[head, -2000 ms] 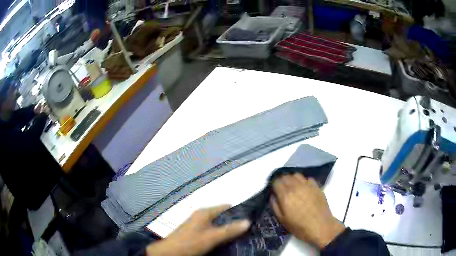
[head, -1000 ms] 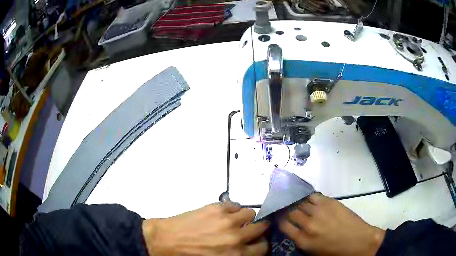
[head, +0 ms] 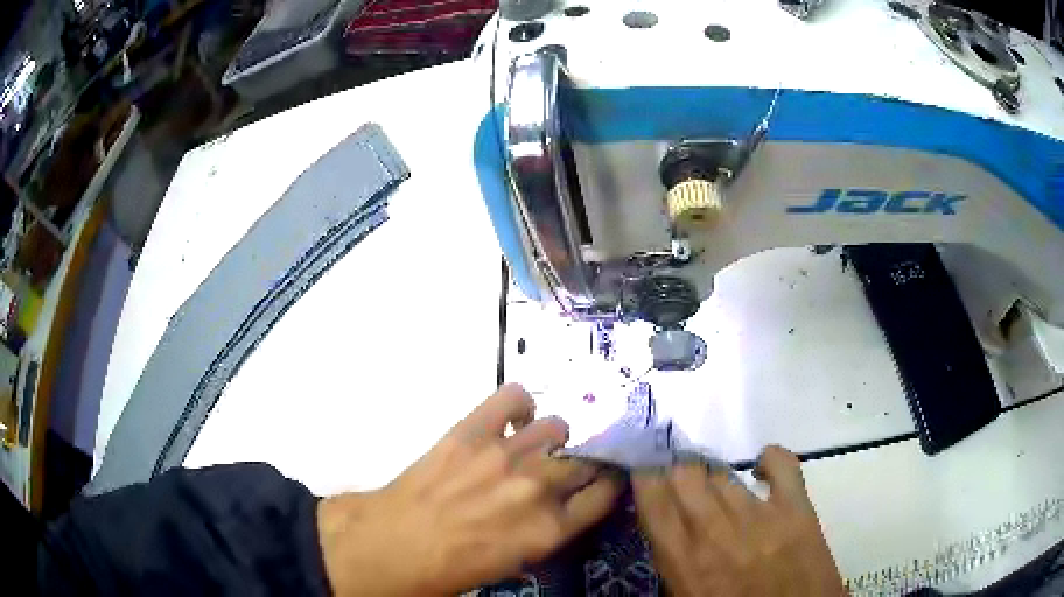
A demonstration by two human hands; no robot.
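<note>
My left hand (head: 473, 507) and my right hand (head: 729, 522) are side by side in front of the sewing machine (head: 747, 152). Their fingers pinch the edge of a grey-blue cut piece (head: 639, 439), which looks pale violet under the lamp. Its tip points toward the presser foot (head: 604, 338); whether it lies under the foot cannot be told. Dark patterned fabric (head: 618, 562) hangs below and between my hands and is mostly hidden by them. A stack of curved grey-blue pieces (head: 251, 286) lies on the table to the left.
A black phone (head: 928, 350) lies under the machine arm. The white table (head: 338, 397) has a printed scale (head: 968, 548) near its front edge at right. Behind are a grey bin (head: 286, 53) and red striped cloth (head: 420, 26). Another bench (head: 58, 315) stands at far left.
The view has swung right to the machine and moved closer. My hands have brought the fabric from beside the stack to the front of the needle area; the piece's tip is now nearer the foot.
</note>
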